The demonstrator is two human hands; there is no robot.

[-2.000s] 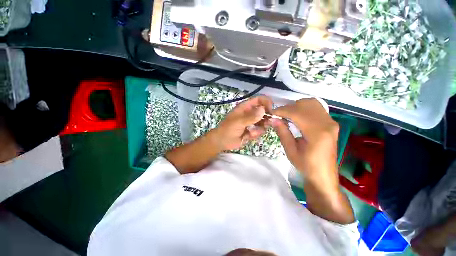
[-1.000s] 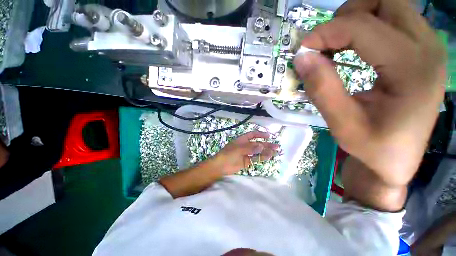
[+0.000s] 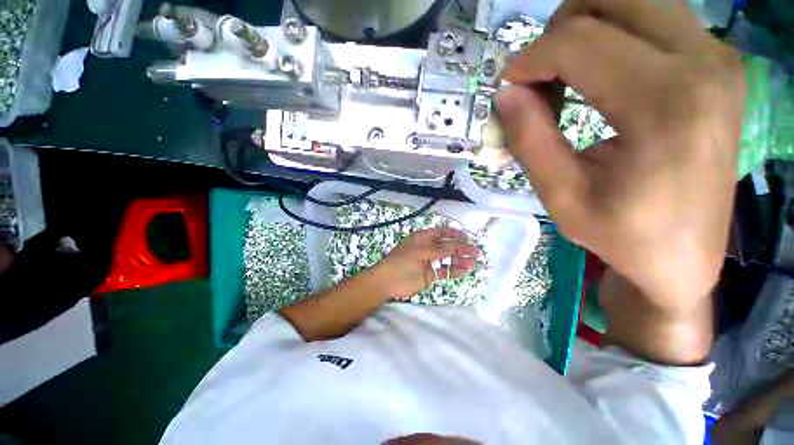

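My right hand (image 3: 627, 156) is large in the view, its thumb and index fingertip close together at the right end of the silver fixture (image 3: 451, 109). Whether a workpiece is between those fingertips is hidden. A small bright green spot shows on the fixture just left of them. My left hand (image 3: 418, 265) is palm up with curled fingers above the lap-side parts tub (image 3: 318, 252), and small white pieces show at its fingers. The upper parts tub (image 3: 498, 198) is mostly covered by my right hand.
The bench machine (image 3: 261, 74) has a spring rod running to the fixture. A steel bowl (image 3: 370, 10) stands behind it. A black cable (image 3: 292, 213) loops over the bench edge. A green crate (image 3: 228, 278) surrounds the lap-side tub. A red stool (image 3: 131, 248) is at left; other people's arms show at both sides.
My right hand rose from beside my left hand to the fixture, then shifted slightly left. The white piece seen at its fingertips one second ago no longer shows clearly. My left hand stays low.
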